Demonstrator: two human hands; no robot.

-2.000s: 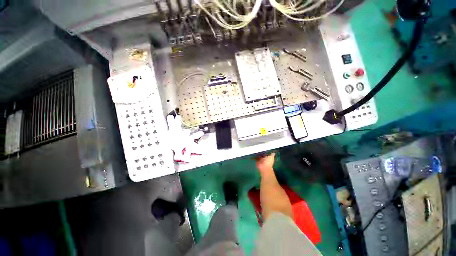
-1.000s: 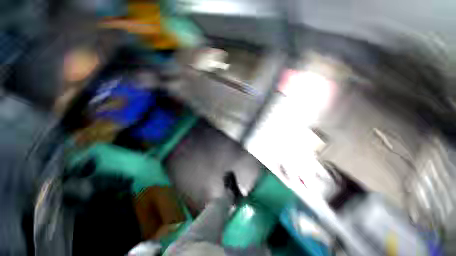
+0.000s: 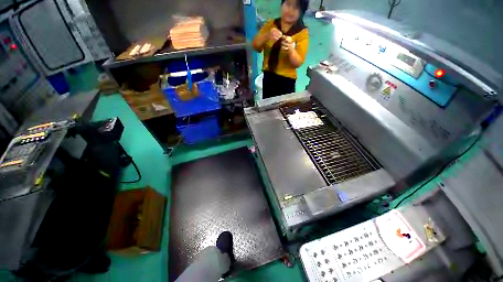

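Observation:
Neither of my hands is in the picture. Nearest in front of me, a grey machine [image 3: 287, 160] has a slatted bed [image 3: 336, 151]. A pale, flat piece [image 3: 305, 119] lies on the far part of the slats. At the lower right is a white panel [image 3: 344, 256] with rows of small metal parts and a red-edged area. My leg and dark shoe [image 3: 225, 242] show at the bottom, on a dark metal floor plate [image 3: 212, 193].
A person in a yellow top [image 3: 284, 47] stands beyond the machine. A bench [image 3: 231, 45] holds an orange layered stack [image 3: 187, 33]; a blue bin [image 3: 190, 102] is below. An open cardboard box [image 3: 135, 220] and a press table with a fixture [image 3: 27, 151] are left.
My view has swung from the perforated worktable to the slatted machine, bench and person. The bare hand seen two seconds ago is out of the picture.

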